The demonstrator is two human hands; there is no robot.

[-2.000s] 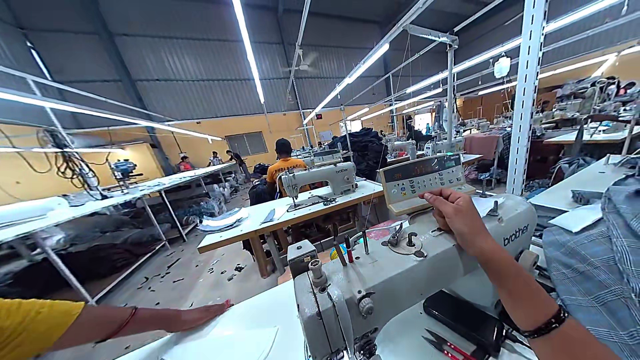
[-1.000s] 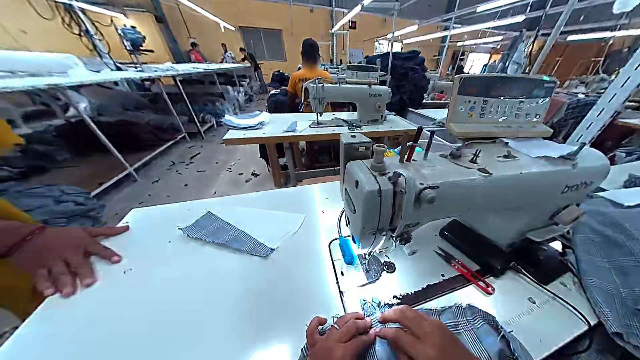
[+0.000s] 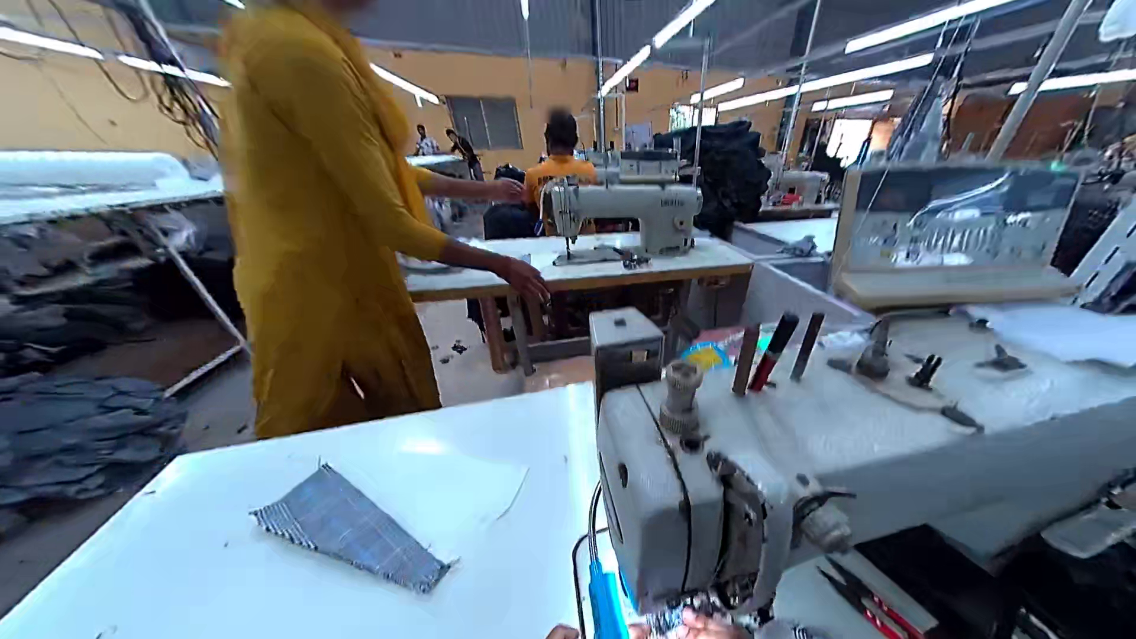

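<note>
Only fingertips of my left hand (image 3: 637, 631) and right hand (image 3: 707, 627) show at the bottom edge. They hold a piece of plaid fabric (image 3: 667, 619) at the needle area of a white Brother sewing machine (image 3: 648, 497); most of the fabric and both palms are out of view. A bright blue part (image 3: 607, 603) hangs just left of the machine head. To the left, a grey plaid fabric piece (image 3: 351, 530) lies flat beside a thin white piece (image 3: 470, 493) on the white table (image 3: 204, 568). Red-handled thread snips (image 3: 874, 603) lie right of the head.
A person in yellow (image 3: 319, 222) stands beyond the table's far left edge, one hand near another sewing machine (image 3: 621, 213). Behind it is a person in orange (image 3: 559, 169). A control panel (image 3: 958, 231) stands at right. Dark cloth (image 3: 80, 435) is piled at lower left.
The person in yellow, whose hand rested on the table at left, now stands beyond it. My right hand has moved from the control panel down to the fabric. The view has shifted considerably.
</note>
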